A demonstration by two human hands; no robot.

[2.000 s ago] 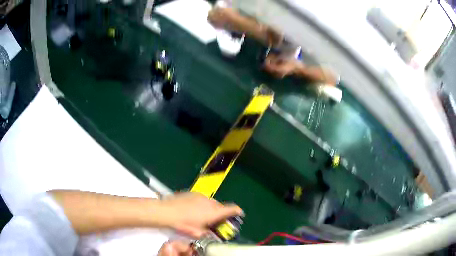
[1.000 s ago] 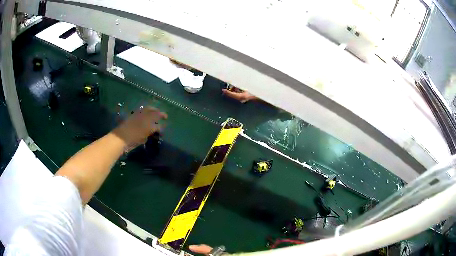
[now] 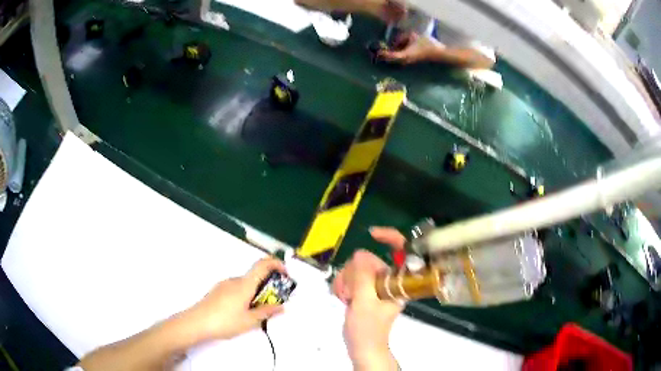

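My left hand [image 3: 235, 304] holds an open black power adapter unit [image 3: 273, 290] between thumb and fingers, above the white work sheet [image 3: 138, 246]. Its board faces up and shows yellow and silvery parts. A thin black cable hangs down from it. My right hand [image 3: 368, 290] is just to the right, wrapped around the amber-brown glue gun [image 3: 417, 285]. A red part shows near the grip and a clear, bulky cylinder lies behind. The gun's nozzle is hidden by my fingers.
A yellow-black striped guard bar [image 3: 351, 177] crosses the green conveyor belt [image 3: 174, 174]. More adapter units [image 3: 283, 93] lie on the belt. A whitish supply hose [image 3: 536, 210] runs to the upper right. A red basket [image 3: 576, 351] stands lower right. Another person's hands [image 3: 417, 49] work opposite.
My left hand has come back from over the belt to the white sheet and now holds a unit. My right hand has come fully into view with the glue gun. The camera view has shifted.
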